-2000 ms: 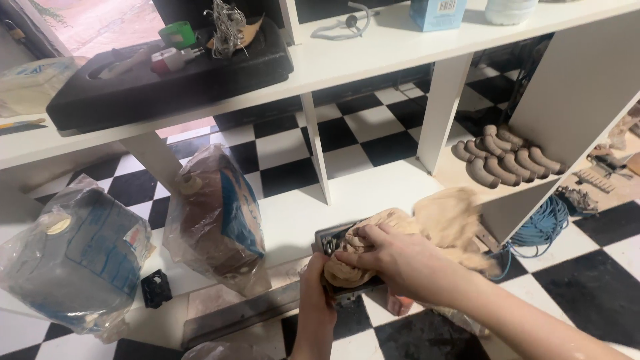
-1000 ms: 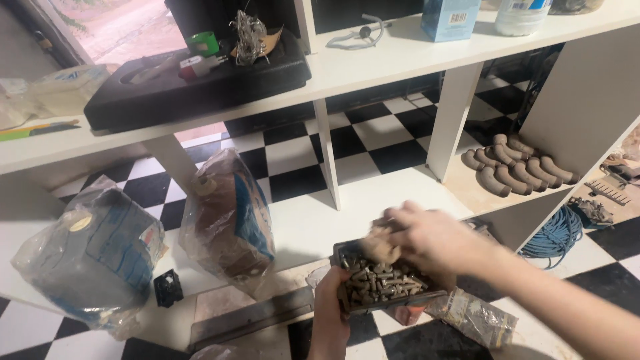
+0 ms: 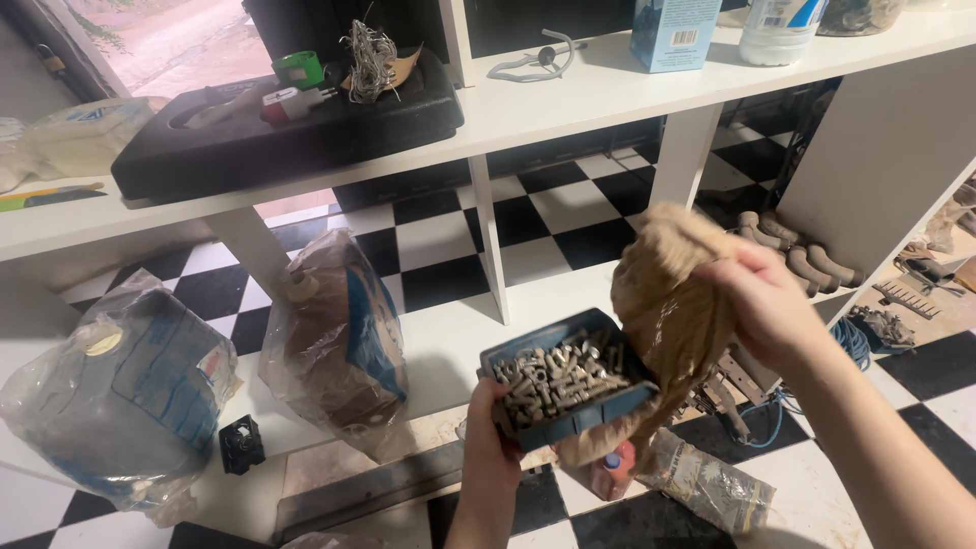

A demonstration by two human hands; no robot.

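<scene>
My left hand point(image 3: 492, 427) grips the left side of a small blue plastic bin point(image 3: 579, 425), tilted a little. Metal bolts and screws point(image 3: 553, 377) fill the bin. Just right of it, my right hand point(image 3: 762, 293) pinches the upper edge of a crumpled tan cloth point(image 3: 671, 305), which hangs down beside the bin; its lower part passes behind and below the bin. The cloth is partly blurred.
White shelving point(image 3: 564, 118) spans the view, bearing a black case point(image 3: 290, 145), a blue carton point(image 3: 675, 34) and a bottle point(image 3: 778, 34). Bagged containers point(image 3: 114, 396) stand at left. Curved pipe pieces point(image 3: 812, 263), blue rope point(image 3: 850, 343) and a red container point(image 3: 610, 473) are at right and below.
Two seconds ago the cloth lay bunched over the bin under my right hand. It has come off the bolts and now hangs to the right, lifted by my right hand.
</scene>
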